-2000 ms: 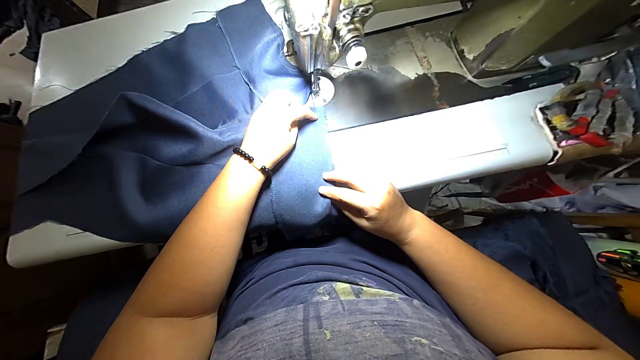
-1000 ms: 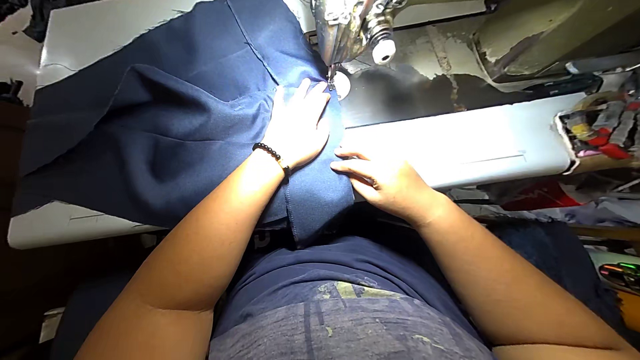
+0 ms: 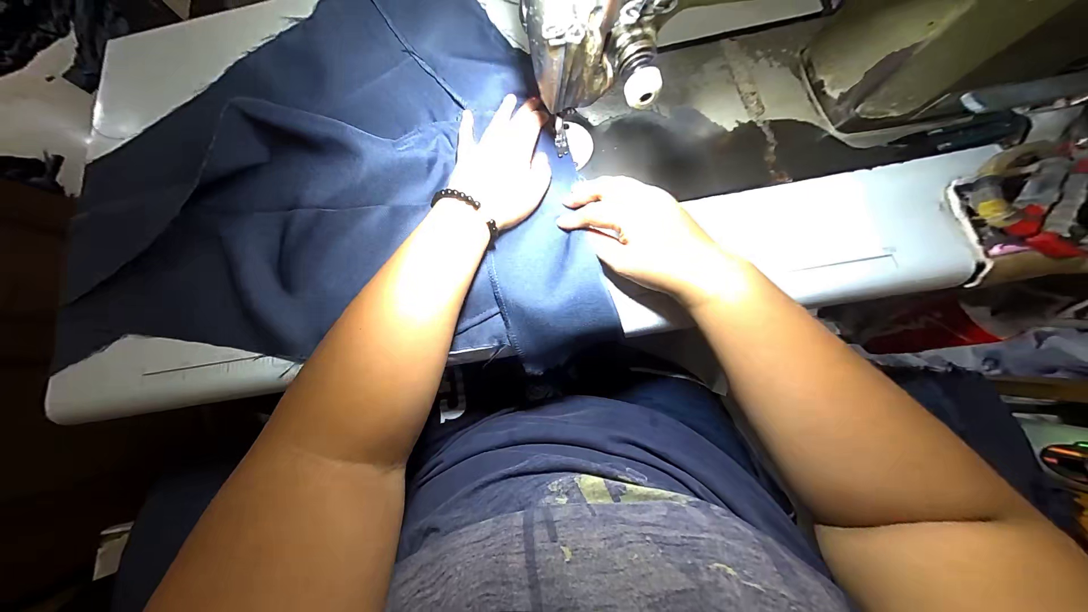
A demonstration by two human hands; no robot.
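Navy blue fabric (image 3: 340,195) with stitched seams spreads over the left part of a white sewing table and under the head of a sewing machine (image 3: 565,59). My left hand (image 3: 503,166), with a dark beaded bracelet at the wrist, lies flat on the fabric, fingers apart, just left of the presser foot (image 3: 561,140). My right hand (image 3: 633,225) is at the fabric's right edge below the foot, thumb and forefinger bent against the cloth; whether they pinch it is hard to tell. The fabric's lower end hangs over the table's front edge.
The white sewing table (image 3: 833,229) runs right, under my right forearm. A tray of scraps and small red and yellow items (image 3: 1028,212) stands at its right end. The machine's body (image 3: 918,59) rises at the upper right. Cloth and bags lie below the table at right.
The fabric's lower end has moved up toward the machine. My right hand has come closer to the presser foot, while my left hand's fingers have spread on the cloth.
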